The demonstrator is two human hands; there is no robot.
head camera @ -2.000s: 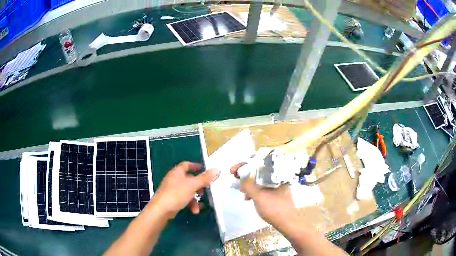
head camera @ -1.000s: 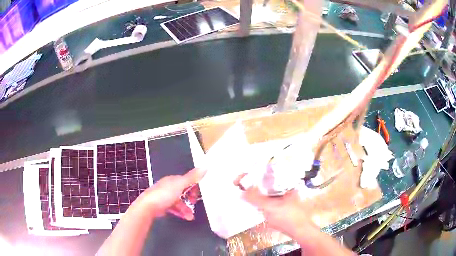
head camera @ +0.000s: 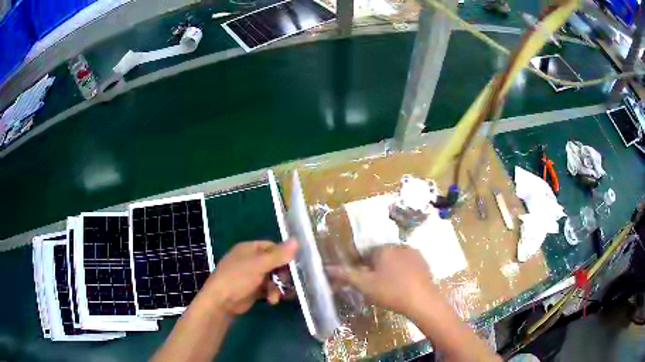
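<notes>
A white-bordered panel [head camera: 281, 206] and a white backing sheet [head camera: 311, 265] stand almost edge-on, close together in a narrow V, at the mat's left edge. My left hand [head camera: 251, 276] grips the panel's left side, with a small bit of white cable at its fingers. My right hand [head camera: 392, 279] is blurred, its fingertips close to the sheet's right face; whether they touch it cannot be told. The silvery glue gun [head camera: 414, 201] lies on a white sheet [head camera: 447, 249] on the mat, no hand on it.
Overlapping solar panels [head camera: 170, 254] lie at left. The tan mat [head camera: 382, 166] is under the work. A yellow hose [head camera: 488, 106] hangs from above. Orange pliers [head camera: 549, 173], a crumpled white cloth [head camera: 537, 212] and a foil wad [head camera: 584, 161] lie right. A metal upright [head camera: 423, 85] stands behind the mat.
My right hand has let go of the glue gun, which now lies on the white sheet. The backing sheet has swung left and more upright towards the panel. My left hand keeps its grip.
</notes>
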